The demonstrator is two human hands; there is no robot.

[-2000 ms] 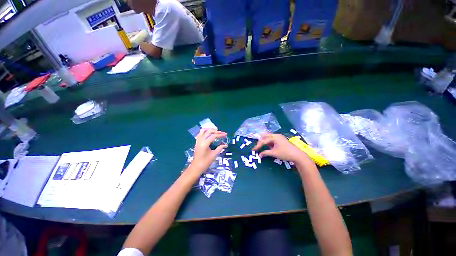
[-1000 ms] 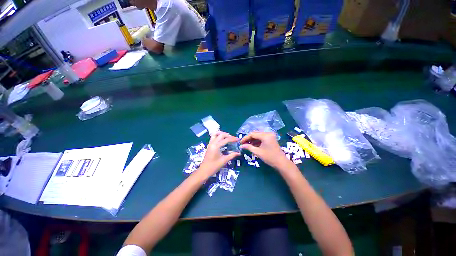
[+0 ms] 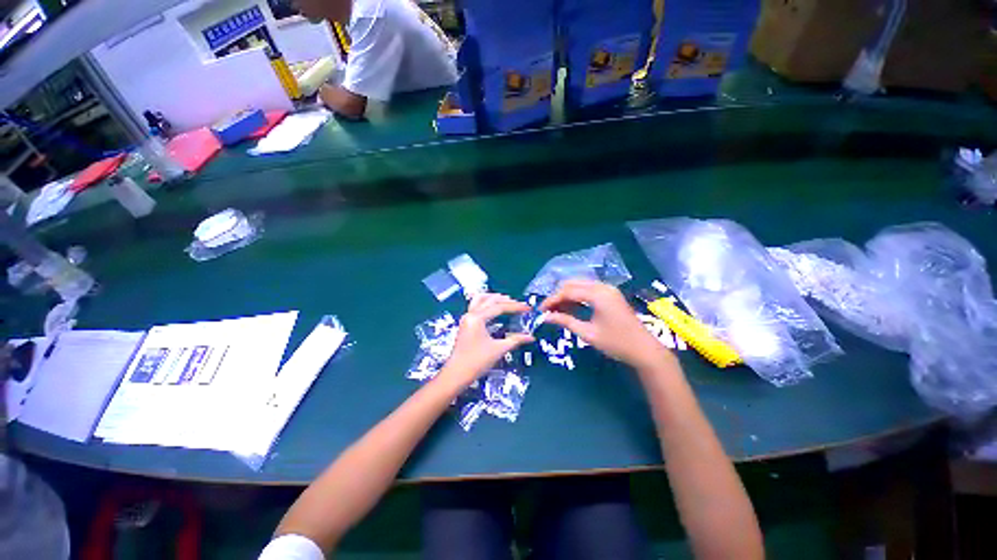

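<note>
My left hand (image 3: 481,341) and my right hand (image 3: 599,317) meet at the fingertips in front of me. Between them they hold a small clear bag (image 3: 532,322), partly hidden by the fingers. Loose small white parts (image 3: 560,352) lie below and beside my right hand, some under it. Filled small bags (image 3: 497,396) lie in a glittering heap below and left of my left hand. A stack of small flat bags (image 3: 468,273) lies just behind my left hand. A medium clear poly bag (image 3: 585,266) lies behind my right hand.
A yellow utility knife (image 3: 695,331) lies right of my right hand, against large clear bags (image 3: 743,295). Printed sheets (image 3: 197,377) and a long bagged white item (image 3: 290,388) lie left. A bagged white unit (image 3: 222,230), blue cartons (image 3: 512,66) and a person (image 3: 388,49) are farther back.
My hands were apart two seconds ago and have come together at the small bag. Over the last second the fingertips stay together. The whole view has shifted slightly.
</note>
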